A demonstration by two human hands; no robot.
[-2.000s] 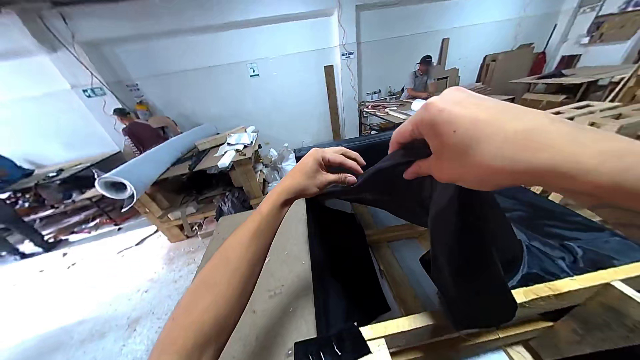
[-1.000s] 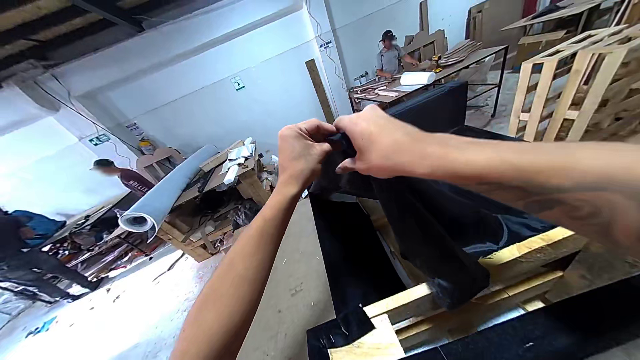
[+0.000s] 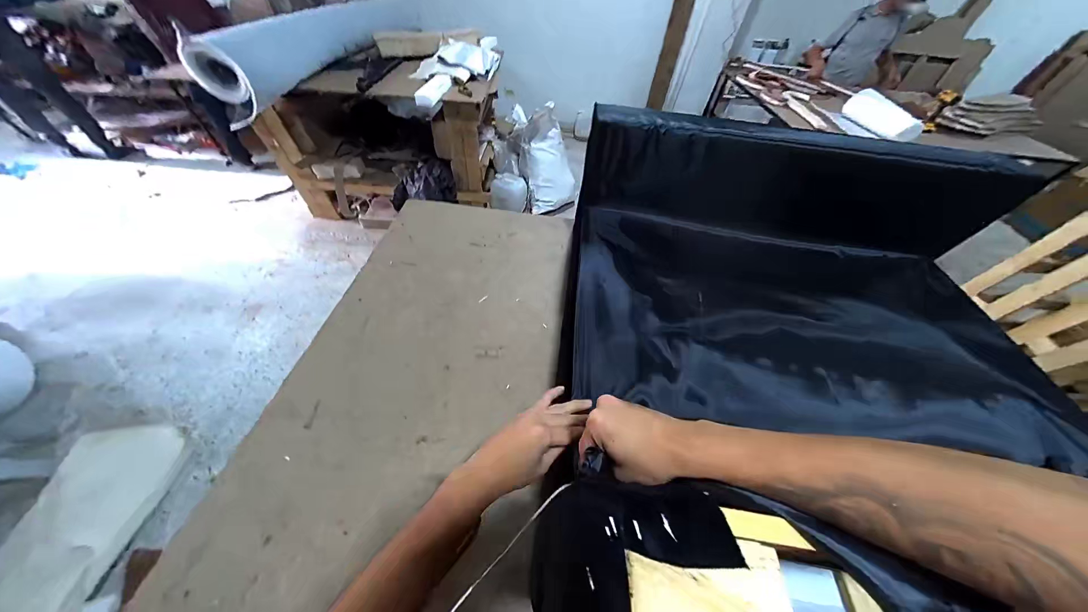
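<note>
My right hand [image 3: 633, 438] is closed on a bunched edge of thin black fabric [image 3: 765, 331], at the left side of a wooden furniture frame [image 3: 769, 529]. Beside it my left hand [image 3: 544, 433] rests with fingers extended against the fabric's edge; its thumb side is partly hidden. Black cloth [image 3: 671, 524] with several staples wraps the near corner of the frame. The sheet now spreads over most of the frame and reaches the upright black-covered part [image 3: 790, 178] at the far end. A pale cord [image 3: 510, 548] runs down from the corner.
A brown board-topped table [image 3: 408, 340] lies under the frame's left side. Behind stand a wooden workbench [image 3: 463, 140] with a large roll [image 3: 221, 72] and white sacks [image 3: 544, 161]. A person [image 3: 858, 51] is at a far table. Slatted wooden frames [image 3: 1050, 289] stand at right.
Both hands have come down from above the frame to its left edge. The black fabric, bunched and hanging from my hands before, now lies spread over the frame. The view has tilted down.
</note>
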